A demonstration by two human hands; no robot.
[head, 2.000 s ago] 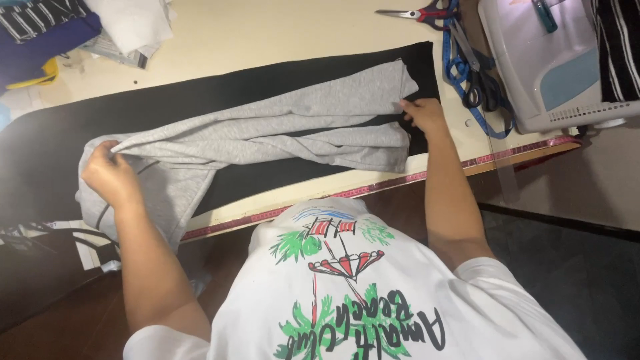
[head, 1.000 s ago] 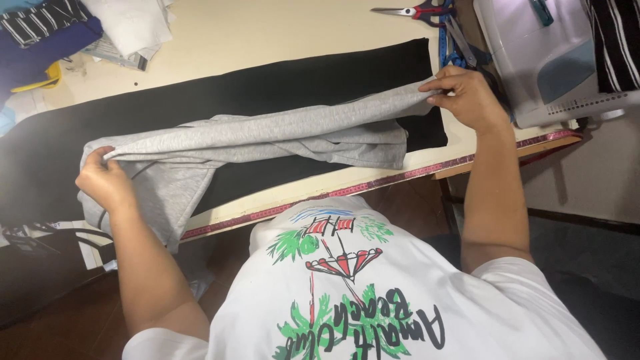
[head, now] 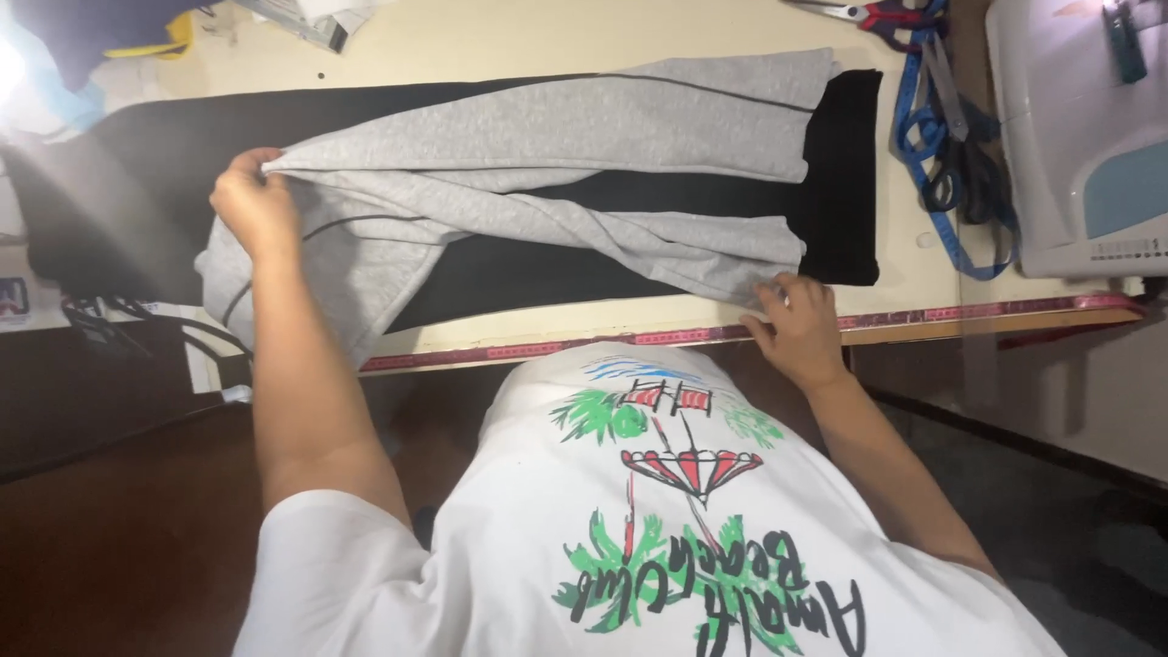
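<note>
Grey knit trousers point(head: 566, 123) with thin dark side lines lie over a long piece of black fabric point(head: 844, 192), their two legs spread apart and pointing right. At the left, my left hand point(head: 260, 196) pinches a fold of the grey cloth where the legs meet. The upper leg lies fairly flat, while the lower leg is twisted and creased. My right hand point(head: 794, 328) is at the hem of the lower leg, fingertips touching the cloth's edge and thumb apart from them. Part of the trousers at far left is hidden behind my left forearm.
Black-handled scissors point(head: 954, 151), a blue measuring tape point(head: 944, 237) and red-handled scissors point(head: 881, 16) lie at the right, beside a white machine point(head: 1049, 119). A pink measuring tape point(head: 675, 337) runs along the table's front edge. Folded dark cloth point(head: 100, 27) is at the upper left.
The upper trouser leg, held up at its end by my right hand a second ago, now lies spread toward the back. My right hand has moved down to the lower leg's hem. My left hand keeps its pinch.
</note>
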